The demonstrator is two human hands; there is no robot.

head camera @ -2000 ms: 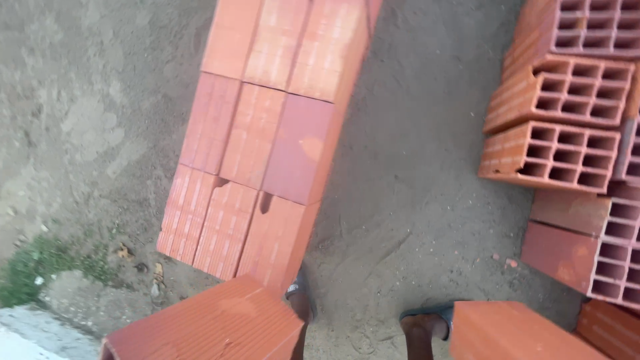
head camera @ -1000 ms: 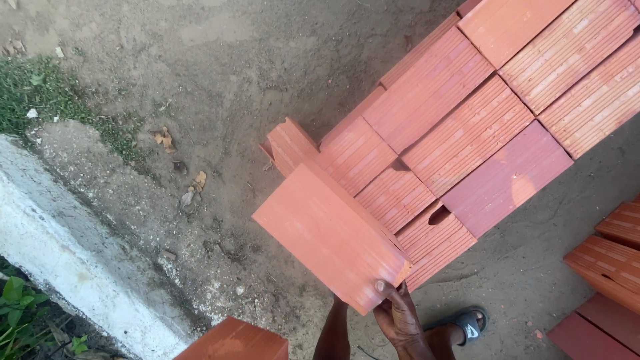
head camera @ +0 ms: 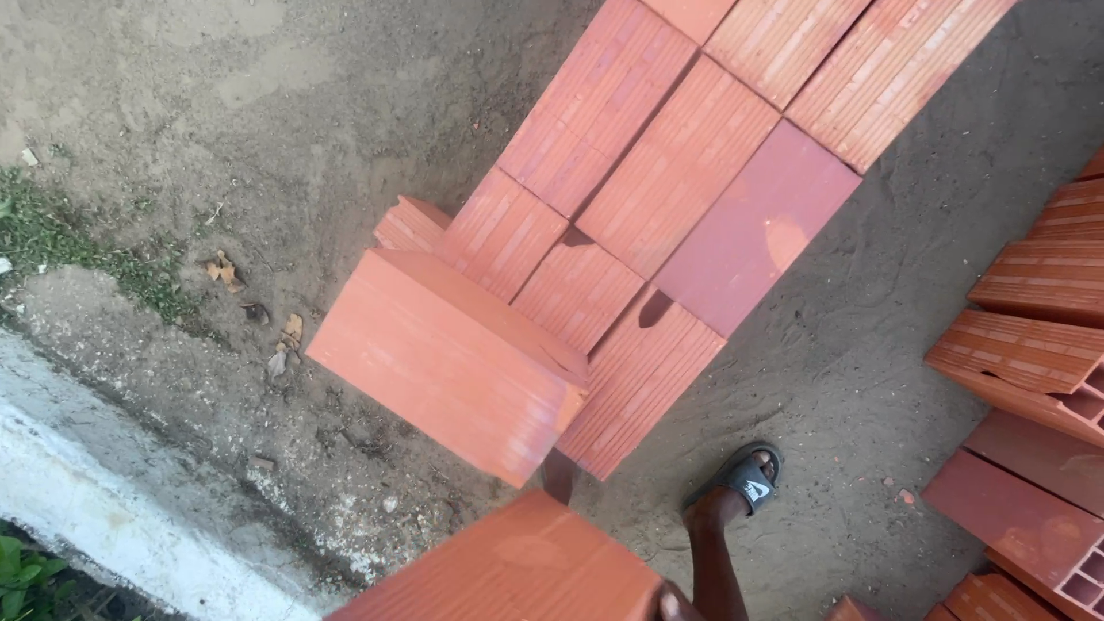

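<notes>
The fingertips of my right hand [head camera: 675, 601] grip the right end of a hollow clay brick [head camera: 526, 561] at the bottom edge. Most of that hand is out of frame, and my left hand is not visible. Beyond the held brick, another clay brick [head camera: 448, 371] lies slanted at the near left end of a brick stack [head camera: 677, 168], with no visible hand on it. Part of a further brick [head camera: 412, 226] shows behind it. A dark limb part [head camera: 559, 476] shows between the two nearer bricks; whether arm or leg, I cannot tell.
A sandalled foot [head camera: 749, 479] stands on the sandy ground right of the stack's near end. More hollow bricks [head camera: 1018, 345] are piled at the right edge. A low whitewashed concrete edge [head camera: 112, 509] runs along the lower left, with grass [head camera: 95, 250] and dry leaves above it.
One second ago a hand held the near edge of the brick at the stack's end; it is off it now. The lower brick, then at the bottom left, has moved right and further into view.
</notes>
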